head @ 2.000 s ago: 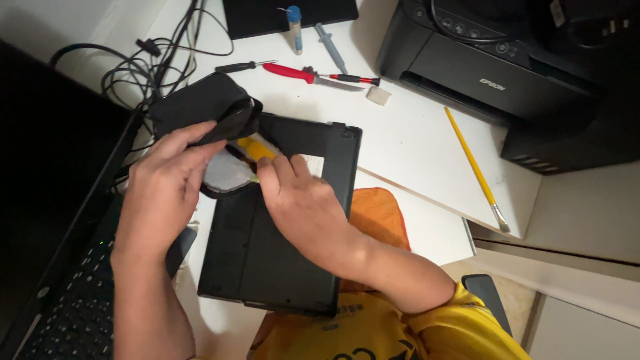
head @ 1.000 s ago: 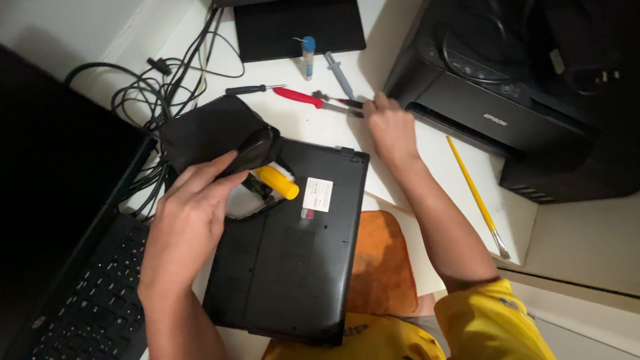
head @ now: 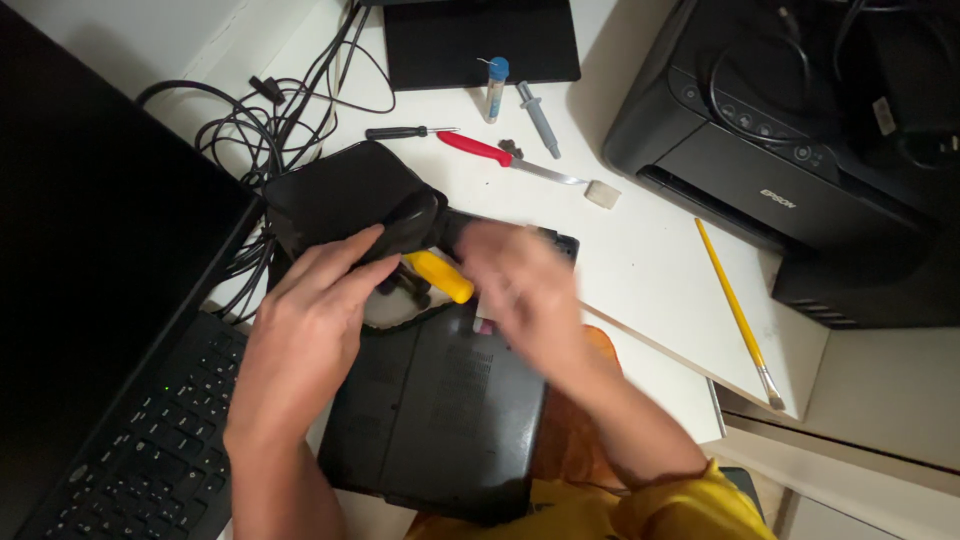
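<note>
My left hand (head: pixel 307 330) grips the edge of a black zip case (head: pixel 352 195), which lies open over the upper part of an upside-down black laptop (head: pixel 450 412). A yellow handle (head: pixel 442 276) sticks out of the case among dark items. My right hand (head: pixel 521 292), blurred, is just right of that handle above the laptop; whether it holds anything is unclear. Beyond the laptop lie a black-handled screwdriver (head: pixel 397 133), a red-handled serrated knife (head: pixel 480 148) and a small whitish block (head: pixel 602 194).
A grey syringe (head: pixel 538 120) and a blue-capped tube (head: pixel 495 90) are near a black flat panel (head: pixel 480 41). Tangled cables (head: pixel 262 127) and a black keyboard (head: pixel 165 442) are at left. An Epson printer (head: pixel 720 165) and yellow paintbrush (head: pixel 731 311) are at right, an orange cloth (head: pixel 570 427) below.
My right hand has come back from the red-and-black tool beside the knife to the case. That tool no longer shows on the table. My left hand remains on the case.
</note>
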